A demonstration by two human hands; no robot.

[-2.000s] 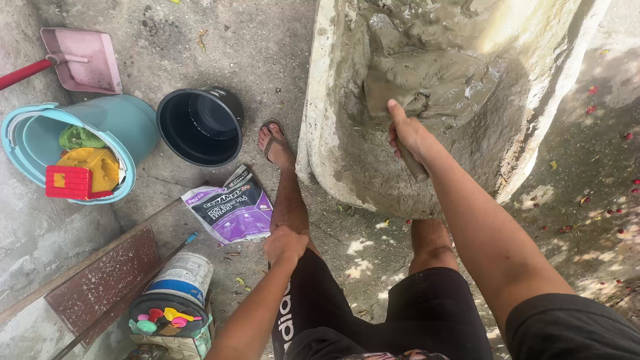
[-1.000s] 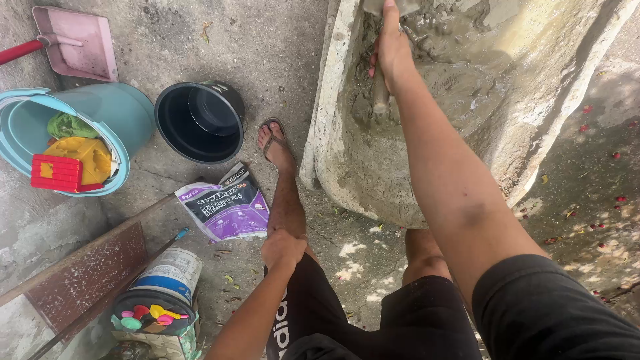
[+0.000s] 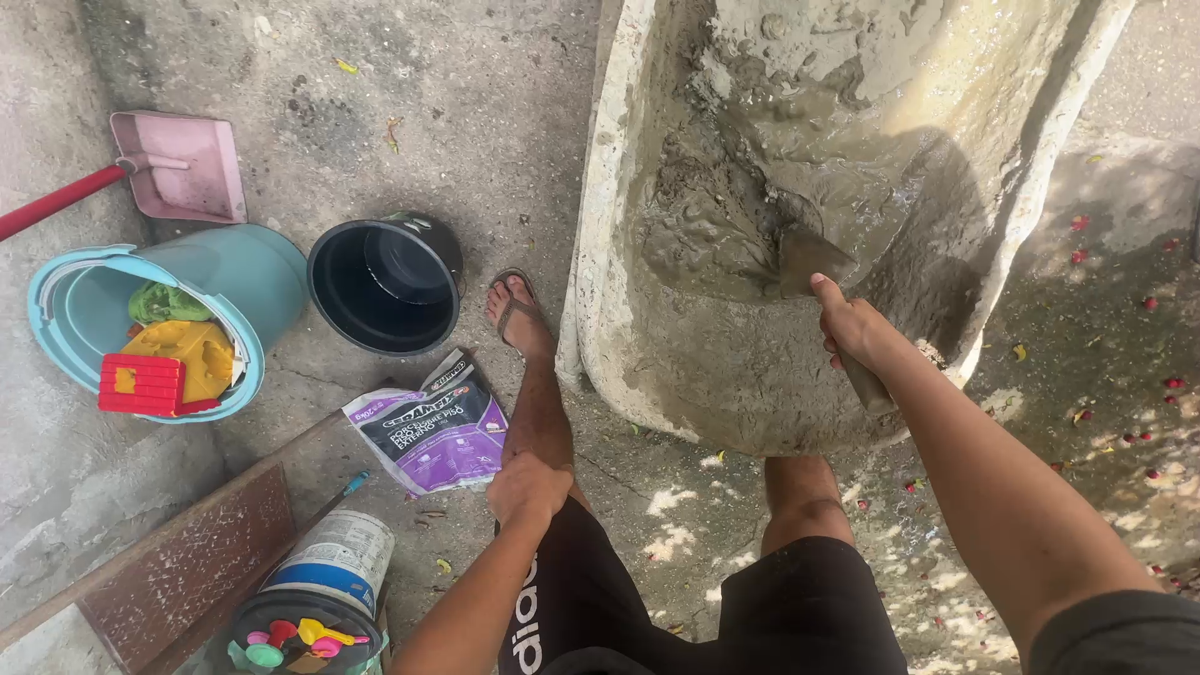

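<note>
My right hand [image 3: 855,328] grips the handle of a trowel [image 3: 814,260], whose blade is partly sunk in wet grey mortar [image 3: 712,234]. The mortar lies in a large, crusted mixing trough [image 3: 600,187] at the upper right. My left hand [image 3: 530,489] rests closed around my left leg near the knee, left of the trough's lower end. A torn purple and black tile-adhesive bag [image 3: 436,427] lies on the ground just left of that leg.
A black bucket [image 3: 323,295] stands left of my foot. Further left are a light blue bucket [image 3: 272,272] holding toys, and a pink dustpan [image 3: 202,173]. At lower left are a brown board [image 3: 197,562] and a white tub [image 3: 342,553] with small toys on top.
My right hand has come back from the trough's upper part toward its lower right with the trowel. My left hand has stayed at the knee.
</note>
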